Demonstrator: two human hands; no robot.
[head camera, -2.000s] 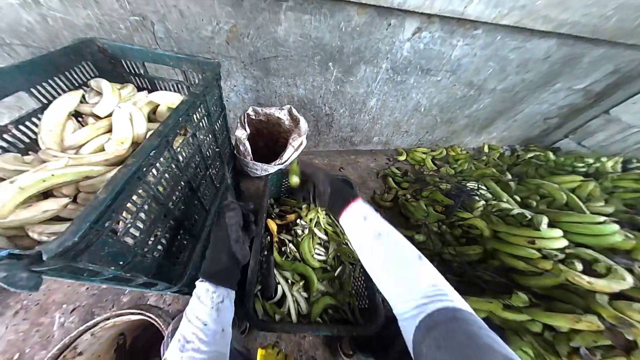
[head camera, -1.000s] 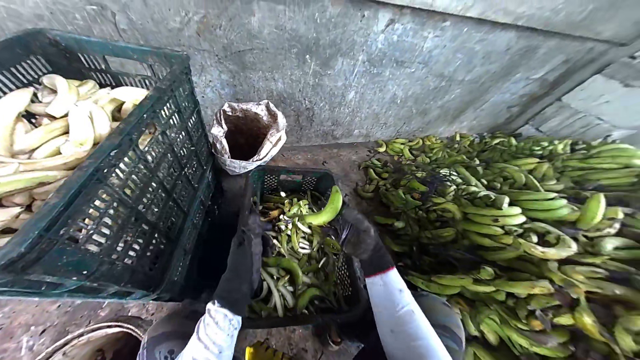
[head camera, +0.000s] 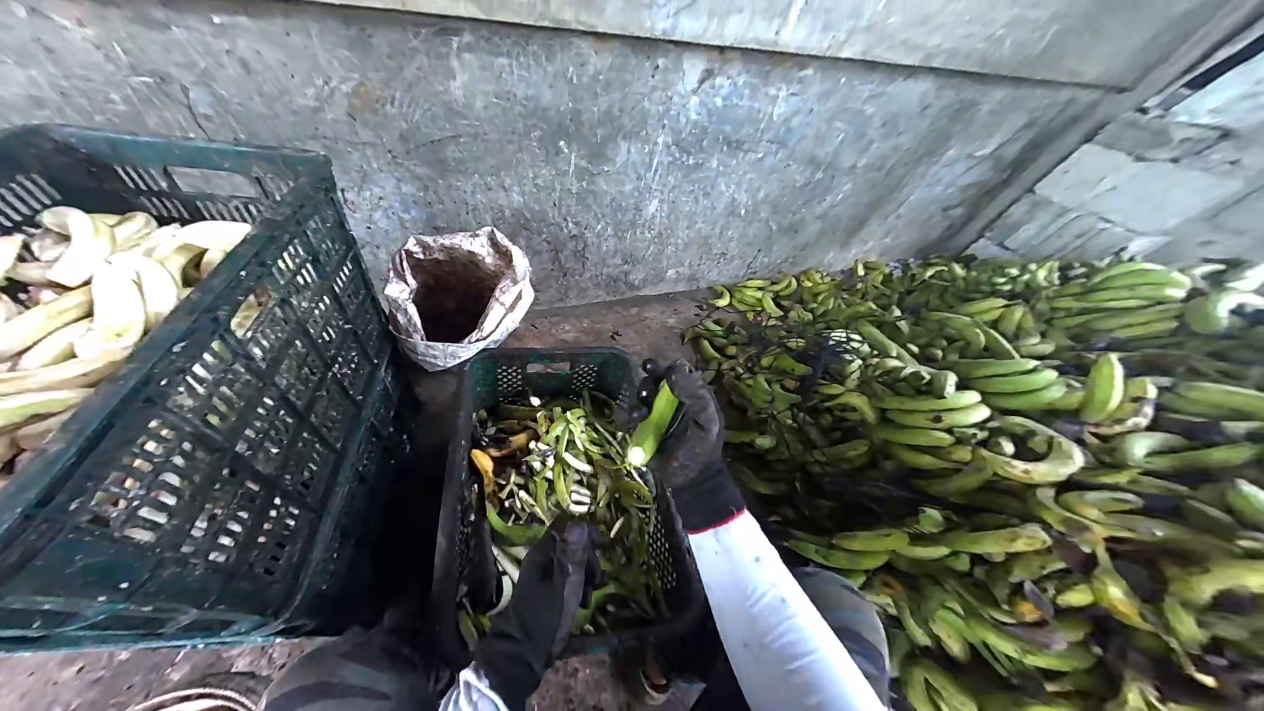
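In a black glove, my right hand grips a green plantain over the right side of a dark plastic crate. A pale cut face shows at the fruit's lower end. My left hand, also in a black glove, is low over the near part of that crate; whether it holds anything I cannot tell. Green peel strips, with some yellow pieces, lie in the crate around and beyond the left glove.
A tall green crate of peeled plantains stands at left. Behind the peel crate sits an upright woven sack, its mouth open, near the concrete wall. Heaped green plantain bunches cover the floor at right.
Both hands have moved. A second ago a green plantain lay over the peels between them; now one is in my right hand. My left hand has come down toward the crate's near part.
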